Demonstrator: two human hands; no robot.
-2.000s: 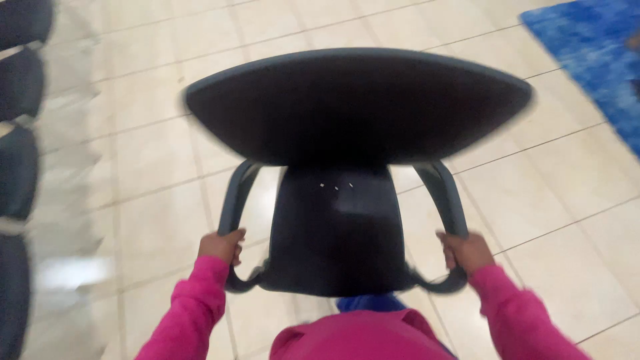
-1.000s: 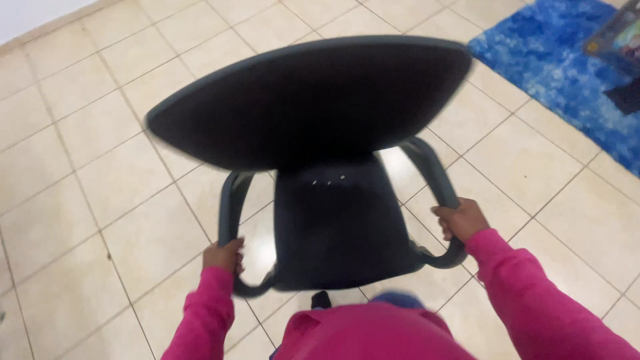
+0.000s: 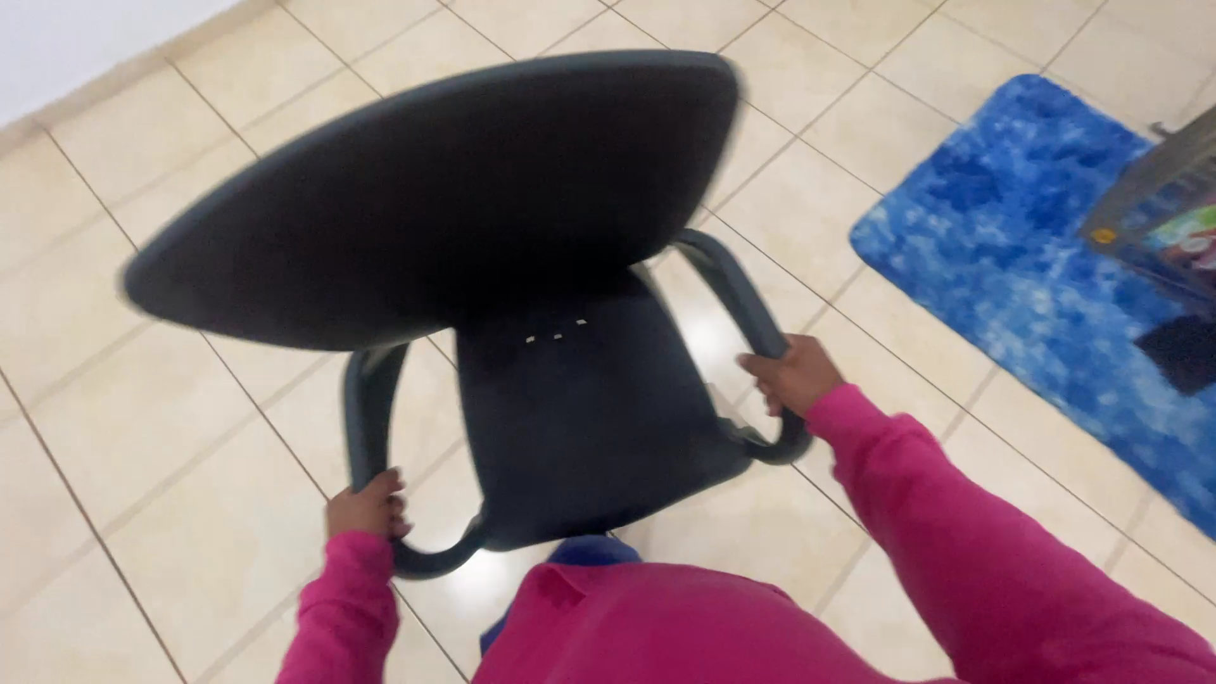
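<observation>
A black office chair with looped armrests is in front of me, tilted in the view. Its broad seat or backrest panel (image 3: 456, 199) spans the upper part, and a narrower black panel (image 3: 589, 408) with several small pale spots lies nearer my body. My left hand (image 3: 369, 506) grips the left armrest (image 3: 369, 408). My right hand (image 3: 796, 375) is closed around the right armrest (image 3: 736, 285). The chair's base is hidden.
Pale floor tiles (image 3: 171, 456) surround the chair. A white wall (image 3: 85, 47) stands at the upper left. On the right lies a blue mottled rug (image 3: 1026, 256), with a partly seen container (image 3: 1154, 209) and a dark flat item (image 3: 1183, 353) over it.
Both hands have stayed on the armrests while the chair has turned, its left side now lower in view. The view has shifted: the row of dark seats at left is gone and more rug shows.
</observation>
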